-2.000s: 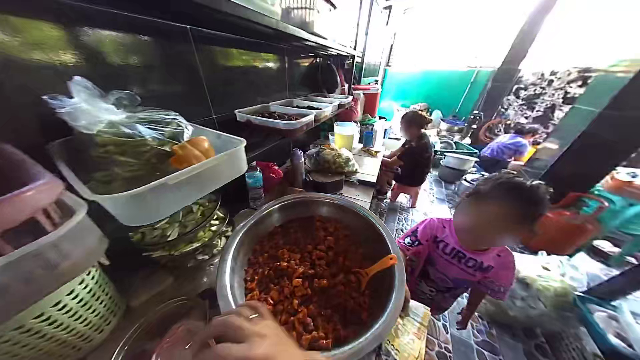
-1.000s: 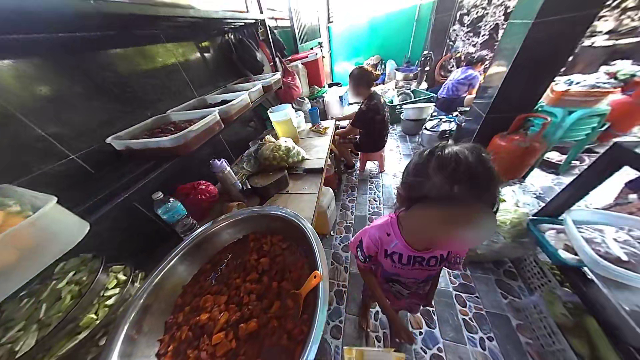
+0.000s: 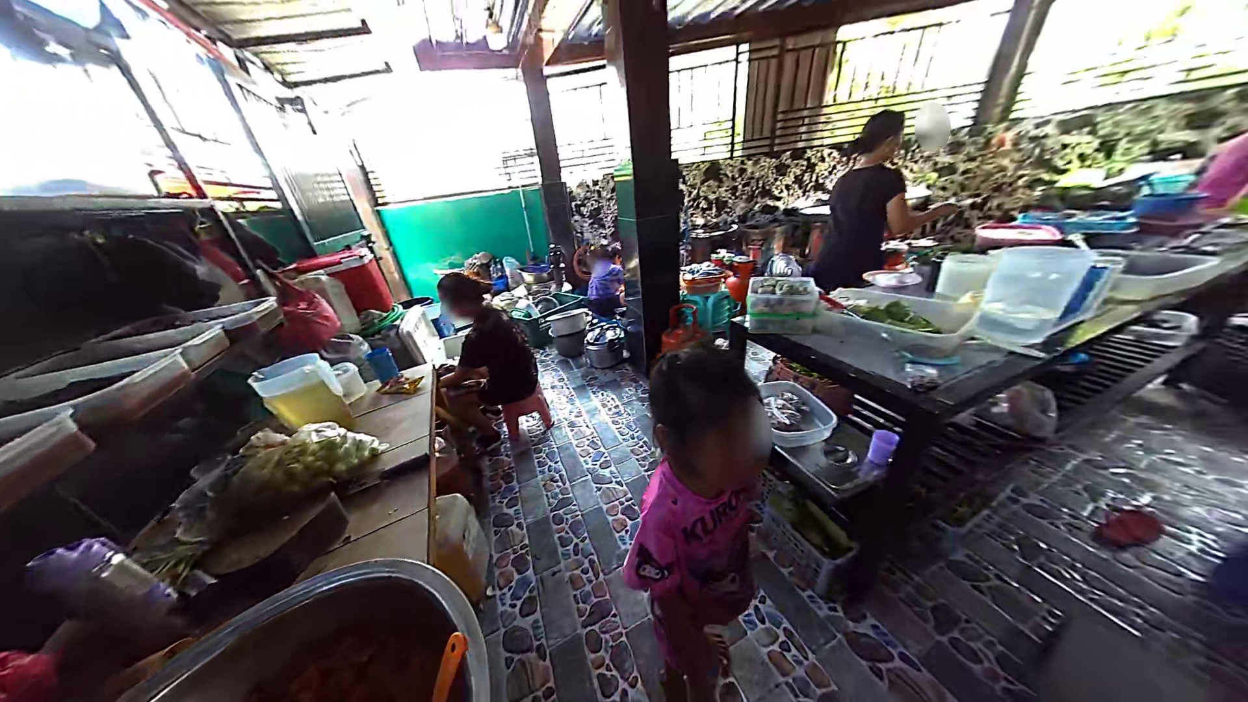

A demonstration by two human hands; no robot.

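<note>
Neither of my hands shows in the head view. At the lower left is a large metal basin (image 3: 429,575), cut off by the frame edge, with dark red-brown food (image 3: 341,663) inside. An orange utensil handle (image 3: 449,667) leans against its right inner side. Behind the basin a leafy vegetable bundle (image 3: 292,463) lies on a wooden board (image 3: 283,536). A plastic pitcher (image 3: 304,390) of yellowish liquid stands farther back on the tiled counter (image 3: 390,502).
A person in a pink shirt (image 3: 692,546) stands on the pebble-patterned floor (image 3: 561,487). Another sits on a stool (image 3: 526,411) by the counter. Someone in black (image 3: 858,219) stands behind a dark table (image 3: 936,390) with plastic containers (image 3: 1033,292).
The view has swung right and up, bringing the dark table in. A hand at the basin's near rim two seconds ago is out of view. The person in pink now faces right.
</note>
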